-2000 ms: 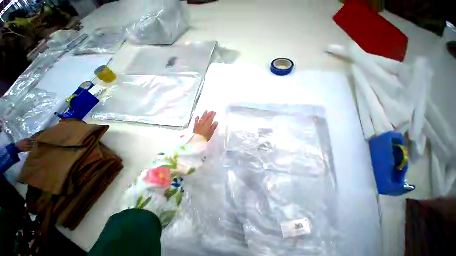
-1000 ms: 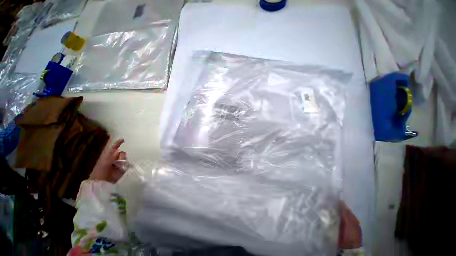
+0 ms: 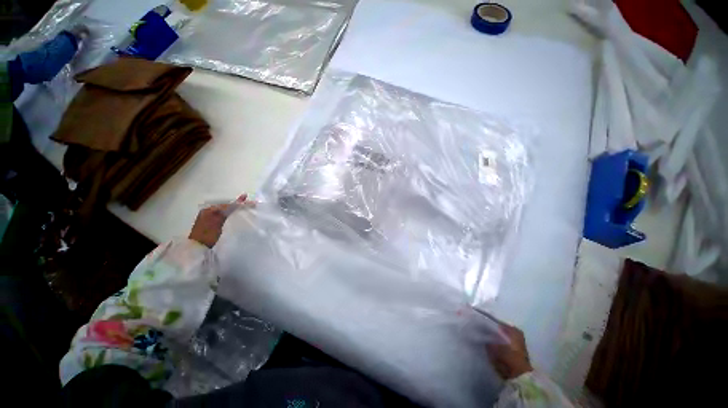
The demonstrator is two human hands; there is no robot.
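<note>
A clear crinkled poly bag lies on the white base sheet in front of me. A greyish wrapped thing shows through it, with a small white label near its right side. My left hand grips the bag's near left corner, fingers closed on the clear film. My right hand holds the bag's near right corner, partly seen through the film. The near part of the bag is stretched between both hands.
Brown folded bags lie at left, more at right. Blue tape dispensers stand left and right. A stack of poly bags, a blue tape roll, white strips and another person's blue sleeve also show.
The bag's near flap, bunched and blurred a second ago, is now spread flatter between my hands. My left hand has closed on its corner. Earlier, the bag lay the other way round, label near me.
</note>
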